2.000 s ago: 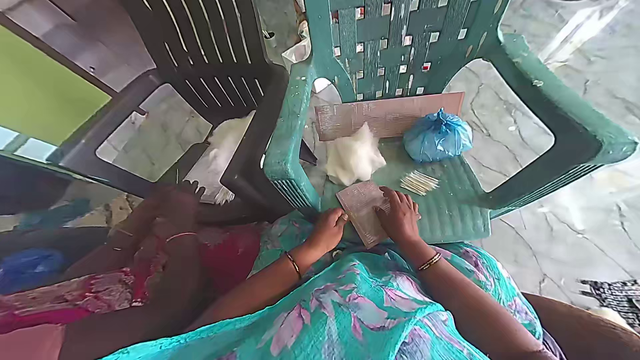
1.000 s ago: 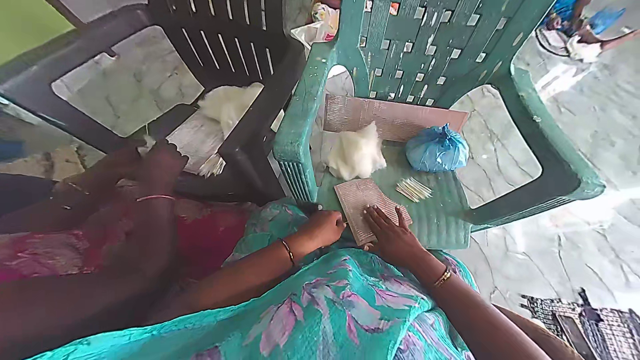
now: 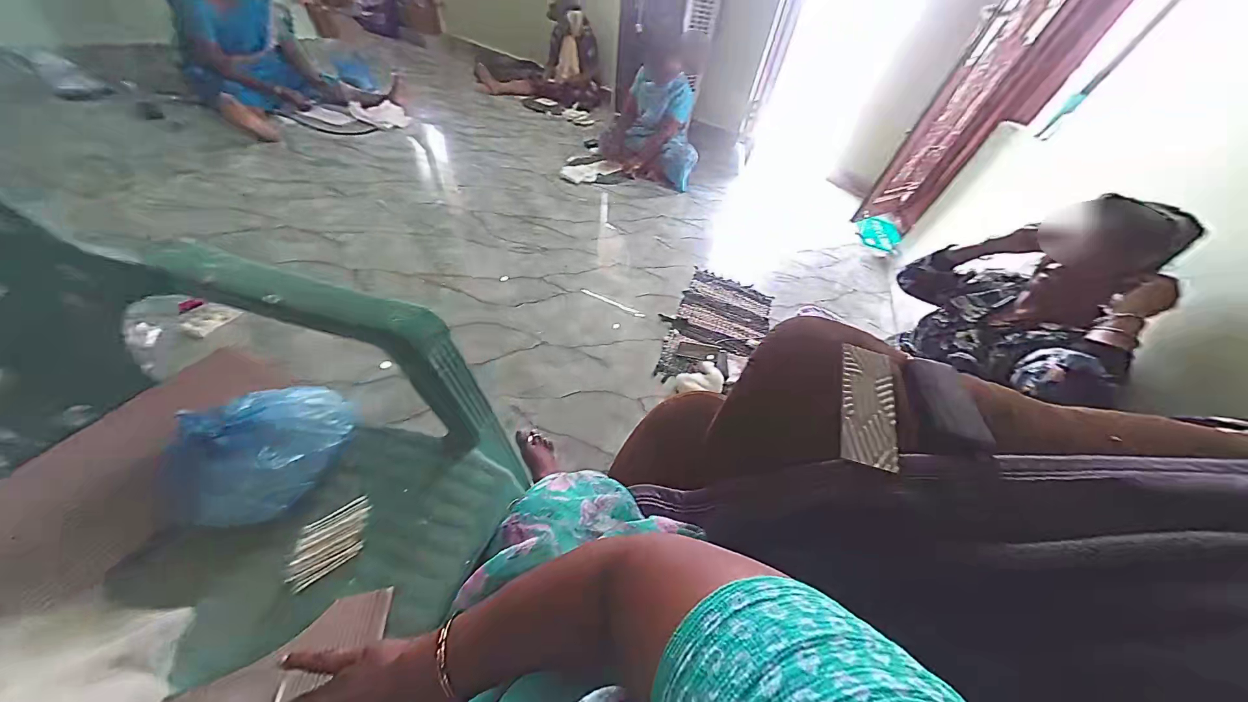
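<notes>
My right hand (image 3: 366,673), with a gold bangle at the wrist, lies at the bottom edge on a flat brown board (image 3: 336,629), one finger stretched across it. The hand is partly cut off, so what lies under its palm is hidden. Just beyond the board, a bundle of thin pale sticks (image 3: 330,544) rests on the seat of a green plastic chair (image 3: 390,487). Behind the sticks sits a tied blue plastic bag (image 3: 263,453). White fluffy cotton (image 3: 93,653) is at the lower left, beside a larger brown board (image 3: 127,478). My left hand is out of view.
The chair's green armrest (image 3: 322,302) curves between the seat and the tiled floor (image 3: 468,214). A dark sofa-like seat (image 3: 877,565) is at the right. A striped rag mat (image 3: 721,317) lies on the floor. Several people sit around, one near at right (image 3: 1033,312).
The view has swung strongly to the right, bringing in the room and more people. My left hand, seen on the small board's edge earlier, has left the view. My right hand is still at the board.
</notes>
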